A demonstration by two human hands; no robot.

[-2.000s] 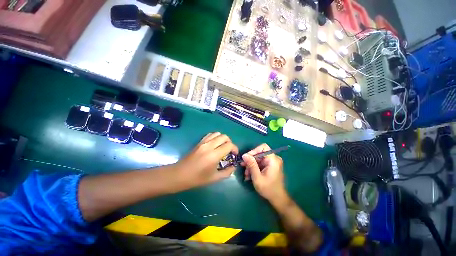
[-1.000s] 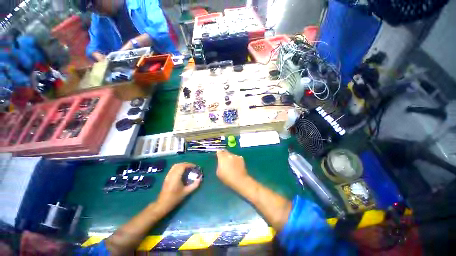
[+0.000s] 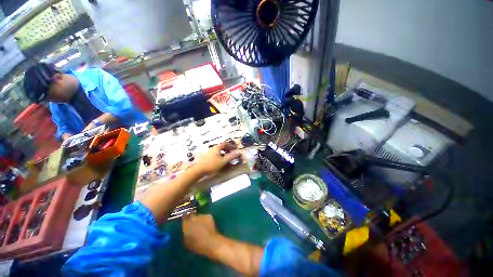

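My left hand reaches over the right part of the wooden parts board. Small dark round pieces are at its fingertips; whether it grips one is unclear. My right hand is curled low over the green mat, beside the row of thin hand tools. Its fingertips are blurred, and I cannot tell if it holds a tool. A green knob stands by the tools, next to a flat white block. The watch case does not show clearly.
A grey cylindrical tool lies right of my hands, near a tape roll and a small parts box. A black box fan stands behind. A round fan hangs above. A pink-red tray and another person are left.
The view has swung up and right. My left hand has moved from the mat, where it held a round watch part, to over the board. My right hand stays near the tools.
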